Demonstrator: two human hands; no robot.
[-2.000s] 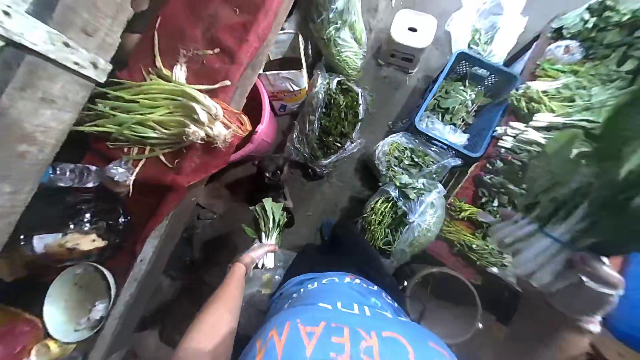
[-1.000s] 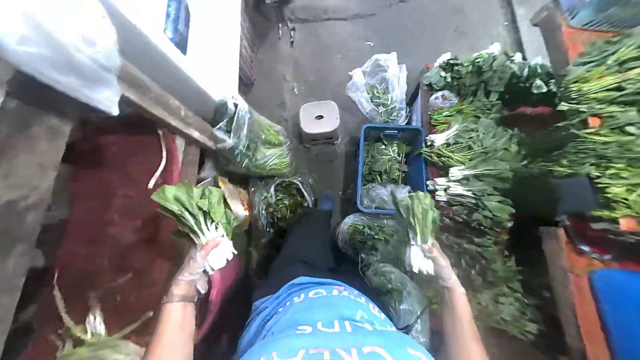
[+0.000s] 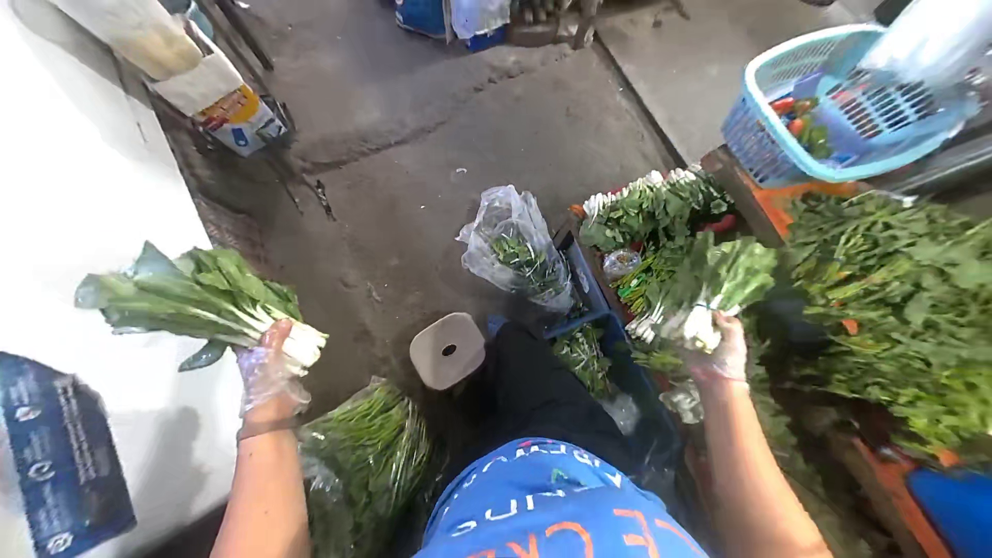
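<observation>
My left hand point(image 3: 267, 360), in a clear plastic glove, grips a bunch of leafy greens point(image 3: 209, 298) by its white stems at the left, leaves pointing left. At the right, my gloved right hand point(image 3: 721, 345) is closed around the white stems of another bunch of leafy greens point(image 3: 732, 271), which has a tie around it and its leaves up. That bunch hangs over rows of bundled greens point(image 3: 659, 217), partly hiding them. Between my hands, farther down, are a plastic stool point(image 3: 447, 350) and a clear plastic bag of greens point(image 3: 518, 248).
A light blue plastic basket point(image 3: 756, 116) with red and green vegetables stands at the upper right, above a large heap of greens point(image 3: 899, 310). A blue crate point(image 3: 608, 341) holds greens beside my leg. Bagged greens point(image 3: 372, 449) lie lower left, near a white surface point(image 3: 178, 434).
The view has swung far forward over the floor. Two seconds ago my left hand held a bunch low, near the floor; now both hands hold bunches out to either side.
</observation>
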